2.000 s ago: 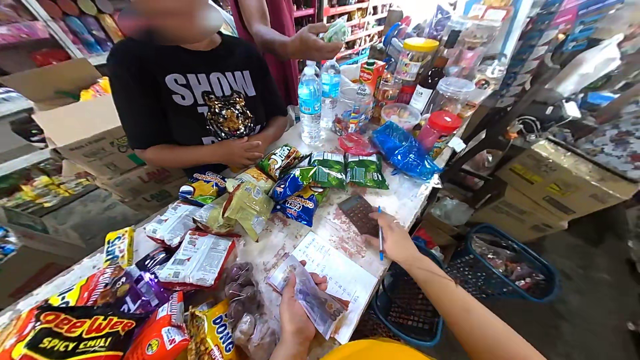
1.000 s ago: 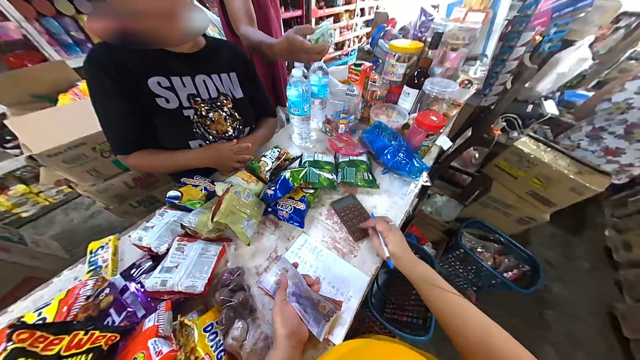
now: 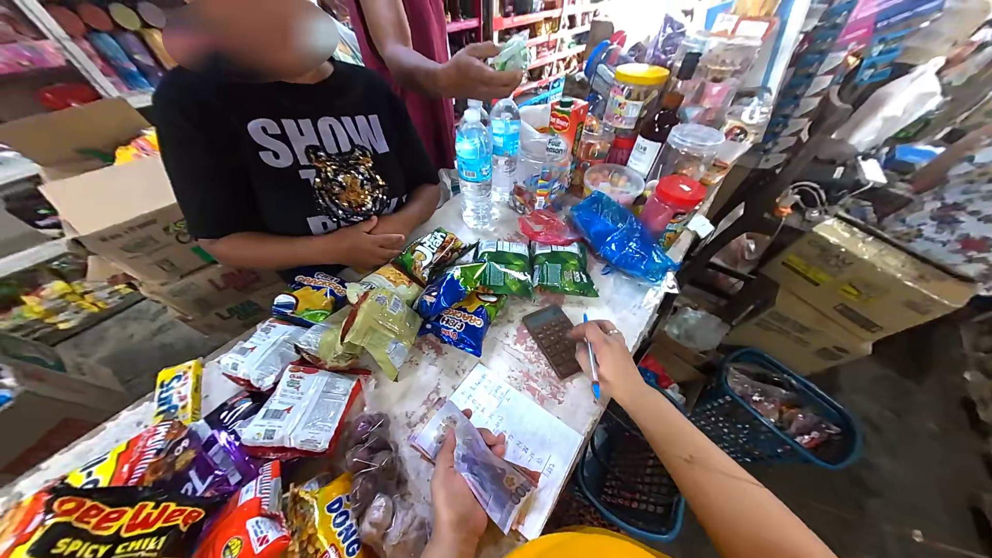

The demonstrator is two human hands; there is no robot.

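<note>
My left hand (image 3: pixel 459 487) grips several purple banknotes (image 3: pixel 487 474) above an open notebook (image 3: pixel 535 434) with handwriting. My right hand (image 3: pixel 608 356) holds a blue and white pen (image 3: pixel 593 360) between its fingers, and its fingertips rest at the right edge of a brown calculator (image 3: pixel 552 341) lying on the worn white counter. Left of the notebook is a plastic bag of dark round items (image 3: pixel 370 465). Snack packs spread beyond it, among them a blue pack (image 3: pixel 463 322), green packs (image 3: pixel 562 267) and a white and red pack (image 3: pixel 302 409).
Across the counter (image 3: pixel 515 372) stands a person in a black shirt (image 3: pixel 287 155); another person's hand (image 3: pixel 480 71) holds folded banknotes. Water bottles (image 3: pixel 473 167), jars (image 3: pixel 673 203) and a blue plastic bag (image 3: pixel 624 236) stand or lie at the back. Blue baskets (image 3: pixel 775 411) and cartons (image 3: pixel 860 287) sit at the right.
</note>
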